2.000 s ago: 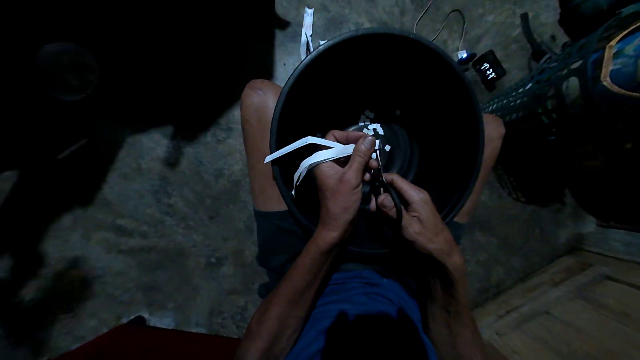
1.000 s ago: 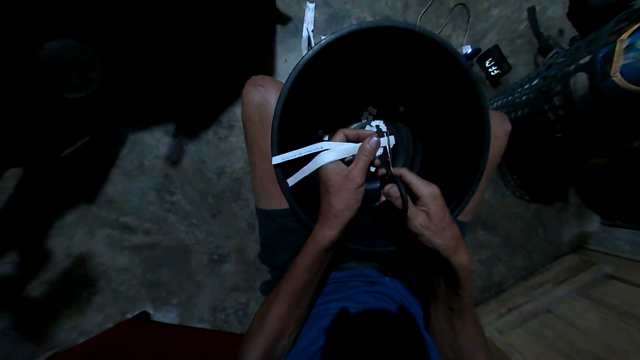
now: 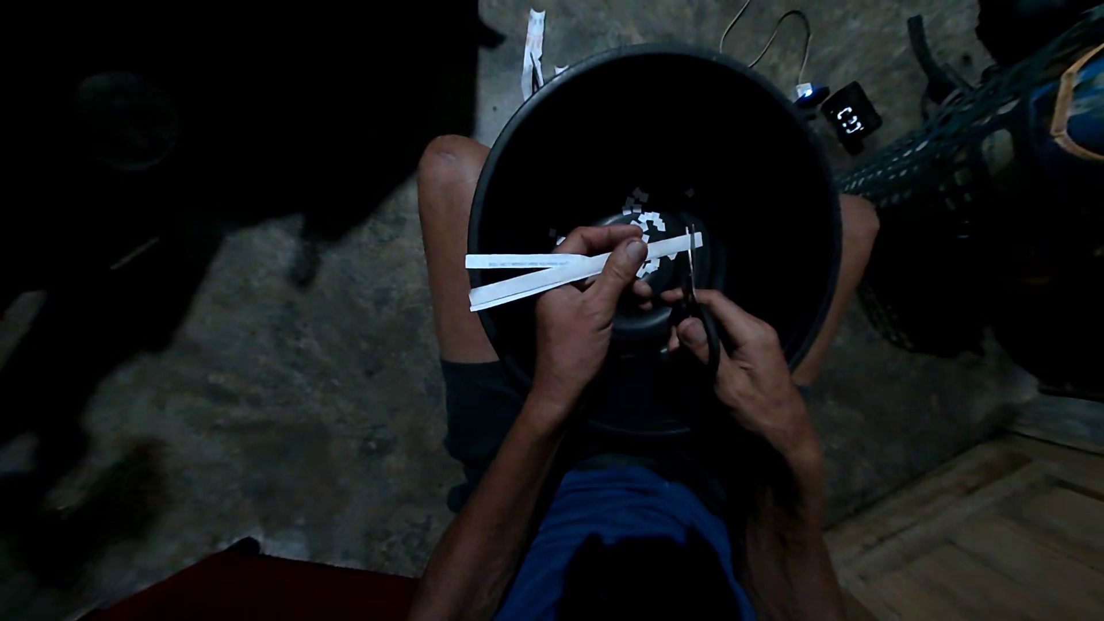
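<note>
White paper strips [image 3: 526, 283] are pinched between the thumb and fingers of my left hand [image 3: 591, 302], their long ends fanned out to the left over the rim of a large black tub [image 3: 660, 50]. My right hand [image 3: 742, 358] holds a pair of dark-handled scissors [image 3: 709, 332]. Its blades point up and cross the strips near their right end. Small cut paper pieces [image 3: 653, 221] lie in the tub, beneath and beyond my left hand. The tub stands between my knees, and its inside is mostly too dark to make out.
More paper strips [image 3: 534, 52] lie on the concrete floor [image 3: 345, 397] beyond the tub. A small black device with a lit display [image 3: 851, 116] and a cable [image 3: 809, 43] are at the upper right. A dark mesh basket [image 3: 940, 142] stands right; a wooden panel [image 3: 992, 526] is at lower right.
The free ends of the strips have shifted and now spread in a narrow fork to the left. My right hand has kept the scissors at the strips' right end. Both hands remain over the tub.
</note>
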